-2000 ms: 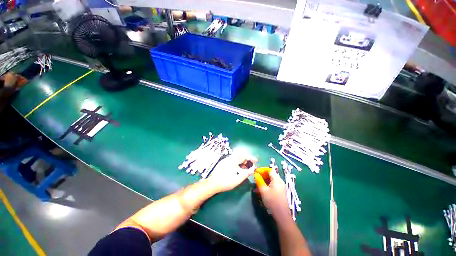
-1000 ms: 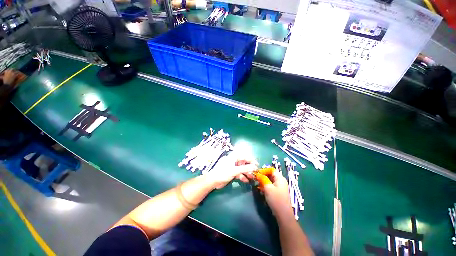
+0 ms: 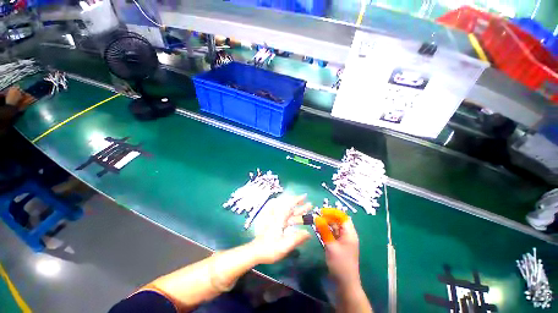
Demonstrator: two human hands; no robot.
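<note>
My left hand [image 3: 278,231] is over the green bench with its fingers spread, one fingertip close to a small dark part [image 3: 308,219]. Whether it touches that part is unclear. My right hand [image 3: 341,243] wears orange covers on thumb and forefinger. These are closed on a short cable, mostly hidden by the fingers; a thin strand shows just below the dark part. A fanned pile of white cables [image 3: 254,194] lies beyond my left hand. A denser pile [image 3: 359,180] lies farther back right. A few more cables [image 3: 333,206] show behind my right hand, partly hidden.
A blue bin [image 3: 241,105] with dark contents and a black fan [image 3: 131,58] stand behind the rail. A green-marked cable [image 3: 301,160] lies near the rail. An instruction sheet [image 3: 379,98] hangs at the back. Taped markers lie left [image 3: 116,156] and right [image 3: 464,296]. Another person's hand [image 3: 12,96] shows far left.
My left hand has opened and its fingers have spread away from my right fingertips, where both hands met before. The dark part now shows between them. The camera view has shifted.
</note>
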